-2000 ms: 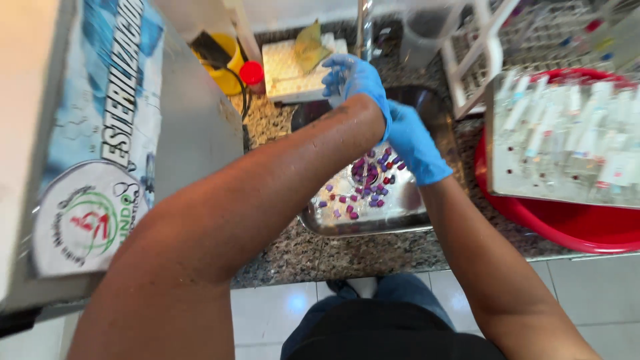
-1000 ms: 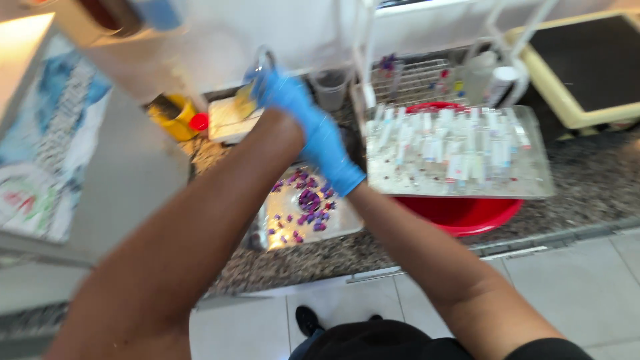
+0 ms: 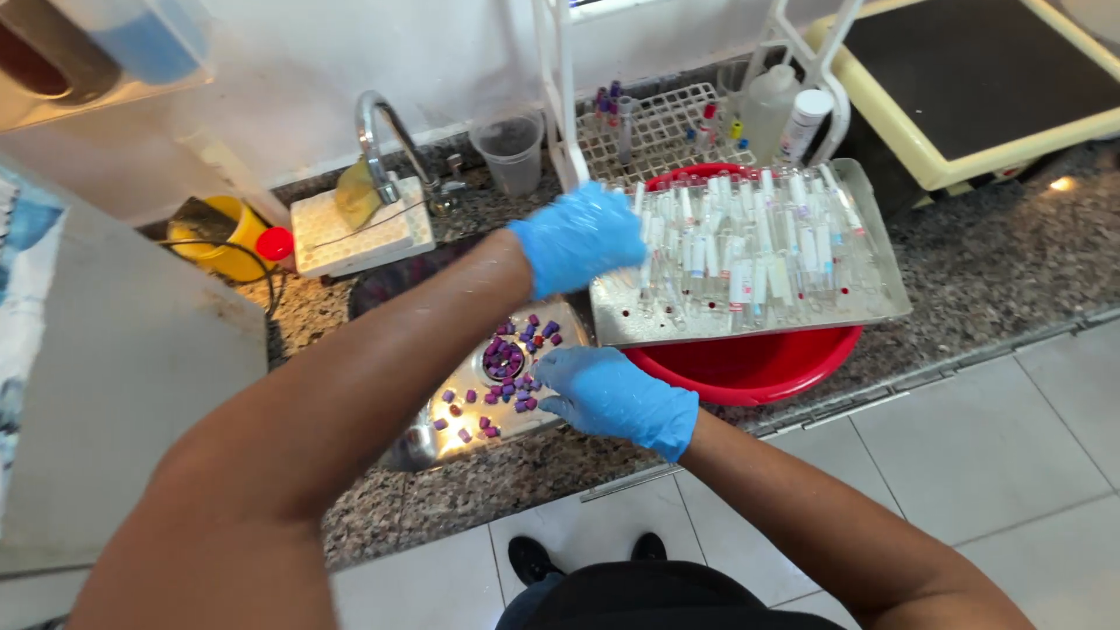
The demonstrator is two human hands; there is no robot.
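Observation:
My left hand, in a blue glove, reaches the left edge of a metal tray heaped with clear tubes, many bearing labels. Its fingers are blurred and partly hidden, so whether it grips a tube cannot be told. Lower down, my right hand, also gloved in blue, is over the right side of the steel sink, fingers and thumb apart, no object visible in it. Small purple caps and a few red ones lie around and on the sink drain beside its fingertips.
Beneath the tray is a red plastic basin. Behind stand a tube rack, a plastic cup and white bottles. A curved faucet rises behind the sink, beside a white foam rack and a yellow container.
My hands, together over the sink earlier, are now apart: the left has moved right to the tube tray, the right is low by the caps. The view has shifted.

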